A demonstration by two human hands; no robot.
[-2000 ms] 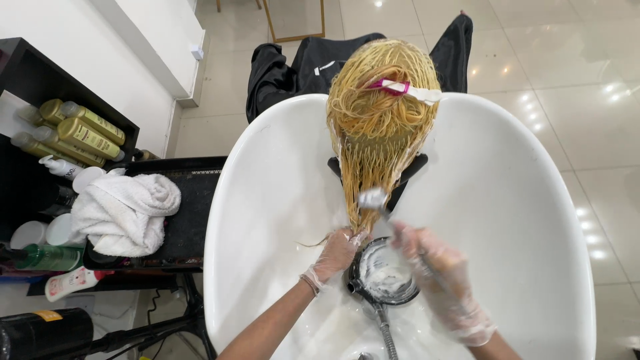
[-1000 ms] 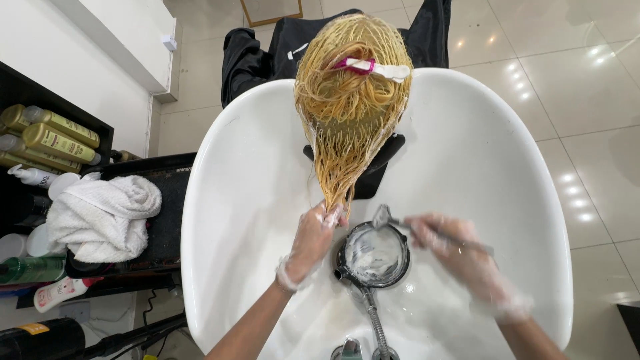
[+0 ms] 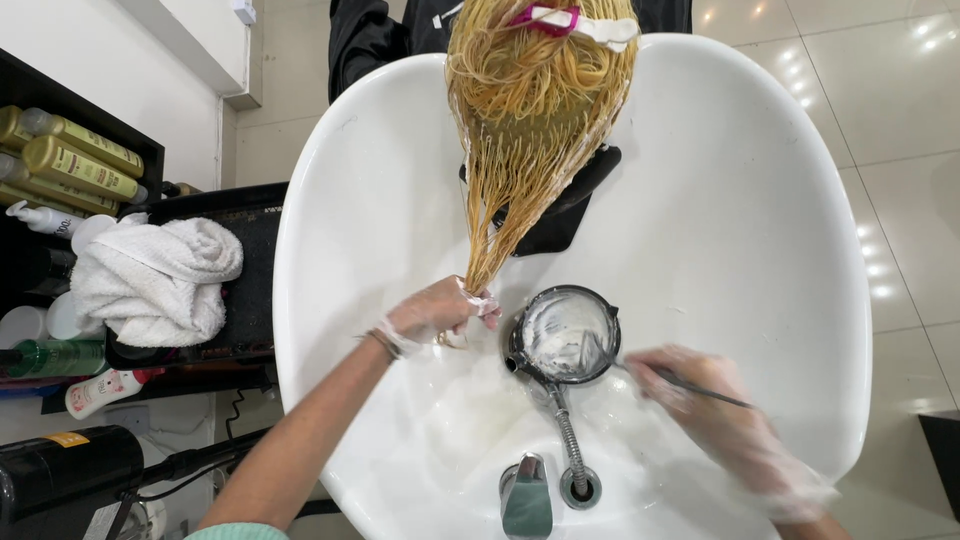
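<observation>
My left hand point(image 3: 446, 306), in a clear plastic glove, is closed around the gathered ends of a person's wet blond hair point(image 3: 517, 187). A magenta and white hair clip point(image 3: 577, 24) holds the upper hair. In my right hand point(image 3: 694, 382), also gloved, is the dark handle of a tint brush point(image 3: 694, 387); its bristles dip into white cream in a black mixing bowl point(image 3: 526, 319). The bowl stands inside the white shampoo basin point(image 3: 735, 225), just right of my left hand. My right hand is slightly blurred.
A chrome faucet point(image 3: 527, 495) and a metal shower hose point(image 3: 571, 442) are at the basin's near end. Behind the hair is a black neck rest point(image 3: 559, 225). At left, a white towel point(image 3: 161, 281) lies on a black trolley point(image 3: 255, 300) beside several bottles point(image 3: 82, 165).
My right hand has brought the brush from near the hair down into the bowl. My left hand keeps hold of the hair ends. The view has moved closer.
</observation>
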